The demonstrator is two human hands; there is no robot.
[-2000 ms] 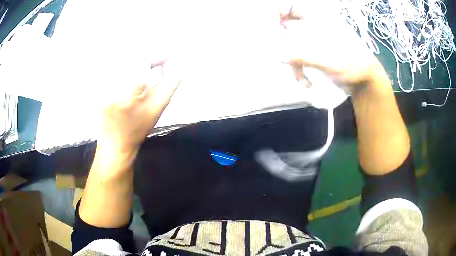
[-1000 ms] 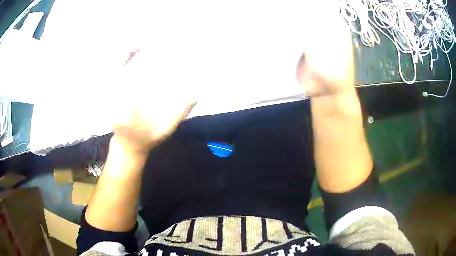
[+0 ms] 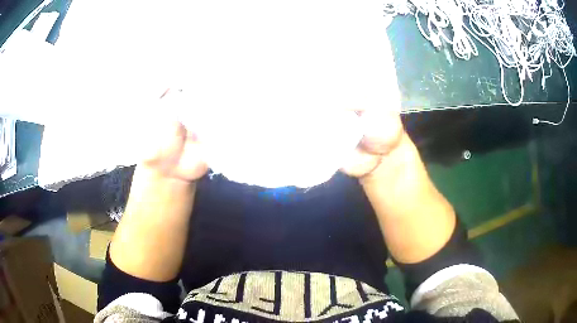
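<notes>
A very large, overexposed white sheet stack [image 3: 272,76] fills the middle of the view. Its near edge bulges down in a curve in front of my chest. My left hand [image 3: 174,148] grips the stack at its left near side, with the thumb on the near edge. My right hand [image 3: 376,142] grips it at the right near side, with its fingers curled. Both hands are partly washed out by glare, and the fingertips are mostly lost in the white. Single sheets cannot be told apart.
A tangled pile of white cables [image 3: 500,38] lies on the green bench [image 3: 443,76] at the right; one plug end [image 3: 536,120] hangs over its edge. White-edged cards [image 3: 7,148] are at far left. Brown cartons [image 3: 28,277] stand below left. A yellow line crosses the green floor.
Both hands have closed on the stack's near side. The right hand has moved inward from the right. The stack's near edge now curves down toward me, and more green bench shows at right.
</notes>
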